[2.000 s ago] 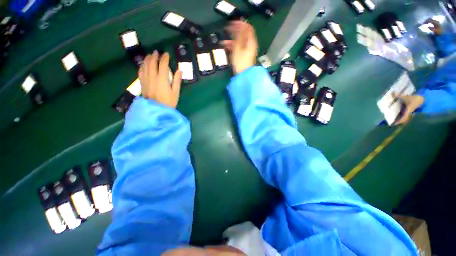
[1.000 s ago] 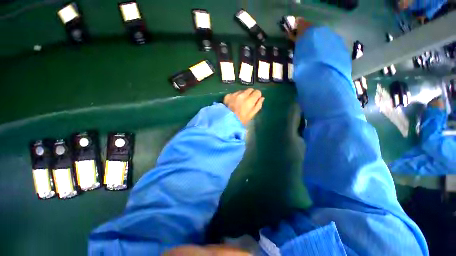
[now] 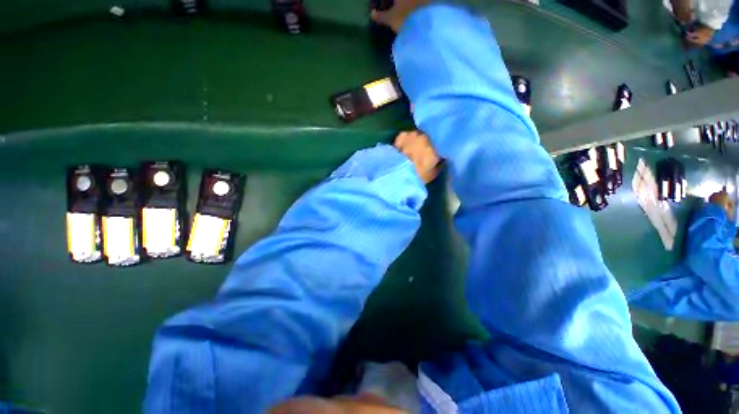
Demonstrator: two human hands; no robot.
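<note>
Several black phone-like units with white rectangles and round spots stand in a row [image 3: 161, 218] on the green surface at the left. Another unit [image 3: 366, 99] lies tilted beyond the ledge. My right hand [image 3: 399, 13] is at the top edge, partly cut off, with its fingers at a dark unit [image 3: 381, 6]; its grip is unclear. My left hand [image 3: 420, 155] is curled beside my right sleeve, which partly hides it. I cannot tell whether it holds anything.
More units [image 3: 290, 14] lie at the top edge. A grey metal post [image 3: 640, 119] crosses at the right. Beyond it are heaped units [image 3: 595, 174], a whitish strip [image 3: 655, 202] and another person's blue sleeve [image 3: 697, 267]. A hand [image 3: 700, 35] shows at the top right.
The view has shifted. My right hand has moved left along the far surface, and its sleeve now covers the area of the upright row seen before. My left hand is now against that sleeve.
</note>
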